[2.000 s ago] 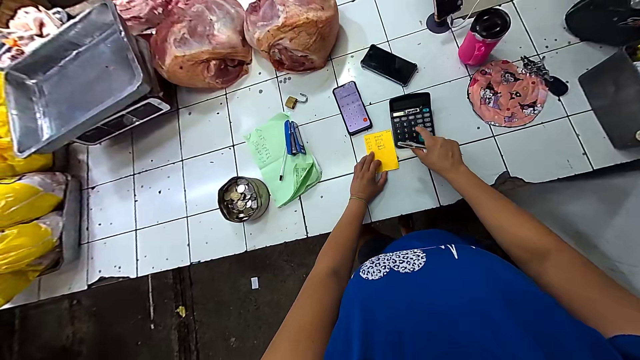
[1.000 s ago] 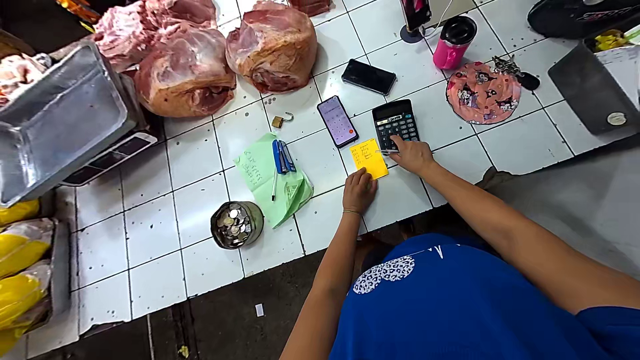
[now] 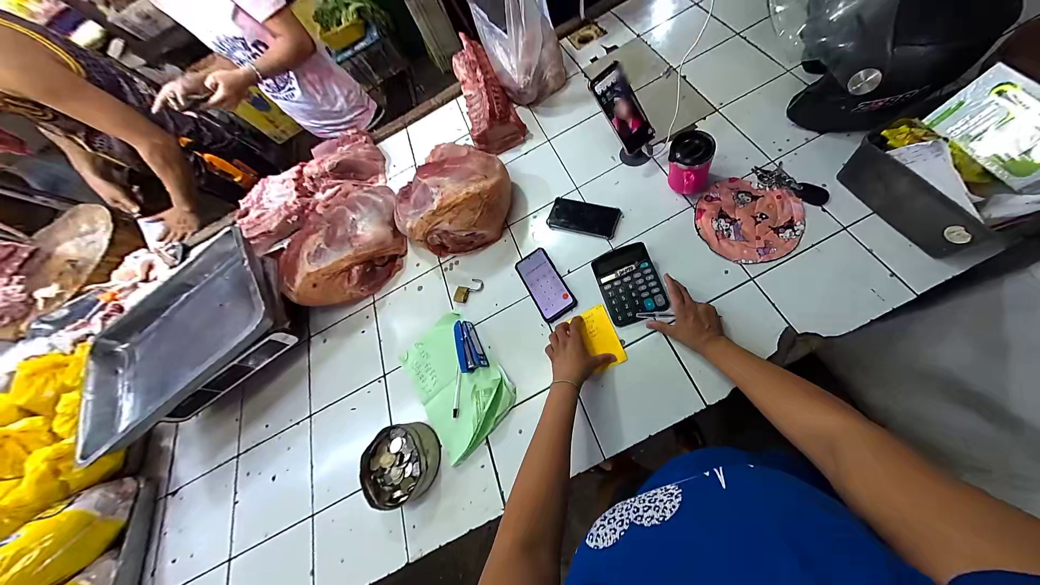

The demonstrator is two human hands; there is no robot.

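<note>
My left hand rests on a yellow slip of paper that bears writing, its fingers spread over the left part. Just right of it, my right hand holds a pen by the lower edge of a black calculator. A lit smartphone lies above the yellow paper, and a dark phone lies farther back. To the left are green paper with writing, a blue stapler, a second pen, an open brass padlock and a tin of coins.
Large meat cuts and a metal scale tray stand left and back. At right are a pink tumbler, a propped phone, a round cloth pad, keys and a grey box. Two people stand across the counter.
My right hand has drawn back from the calculator's keys to its lower right edge, with its fingers more spread. My left hand has stayed at the yellow paper. The view has tilted up, showing two people.
</note>
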